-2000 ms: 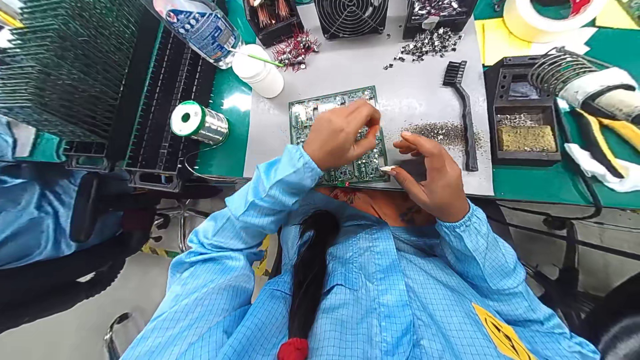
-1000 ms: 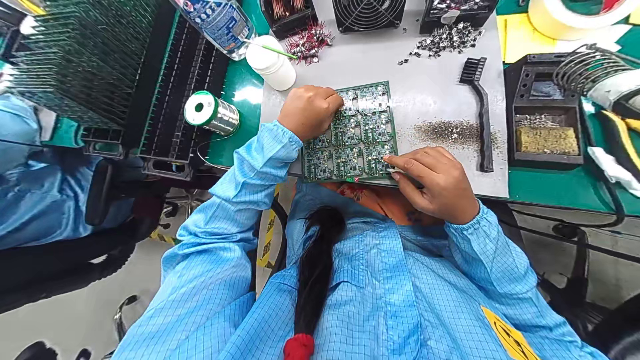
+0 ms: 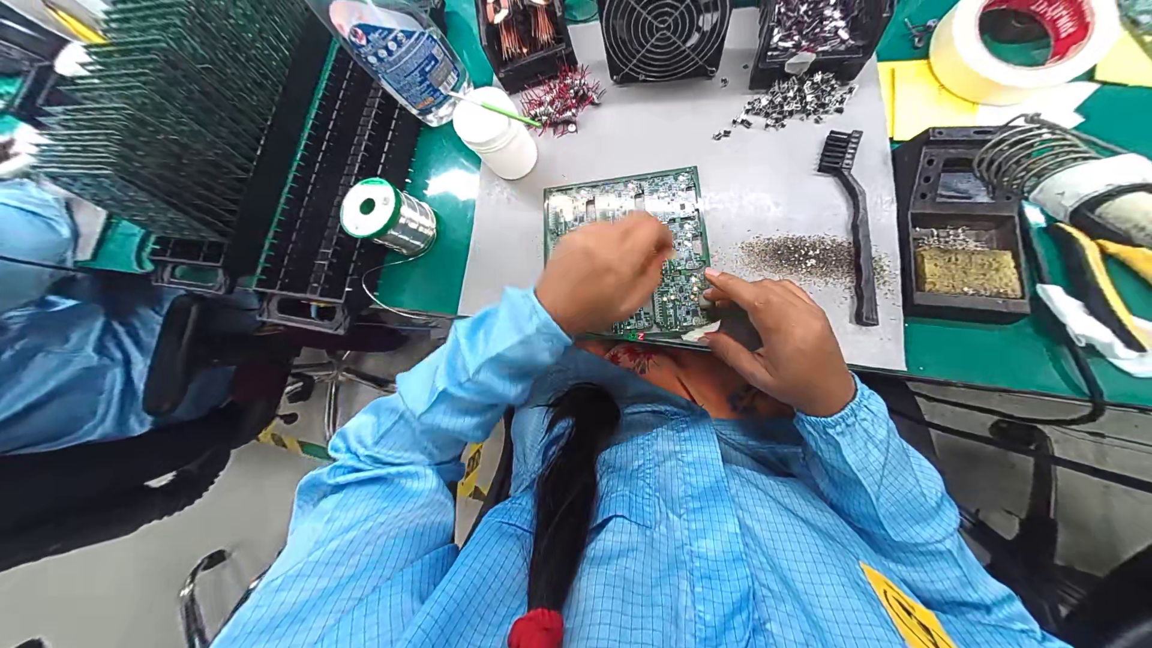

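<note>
A green printed circuit board panel lies on a grey mat near the table's front edge. My left hand is over its middle with the fingers curled; the fingertips are blurred, and whether they hold something cannot be told. My right hand is at the board's lower right, its index finger touching the edge. Between its thumb and finger, a small whitish piece lies against the board's corner, touching the thumb. My left hand hides the board's centre and lower left.
Around the mat are a black brush, brown debris, a white bottle, a solder wire spool, a fan, small parts, a sponge in a soldering iron stand and a tape roll. Racked boards stand left.
My left hand has moved from the board's upper left to over its middle. The right thumb and index finger are further apart than a second ago.
</note>
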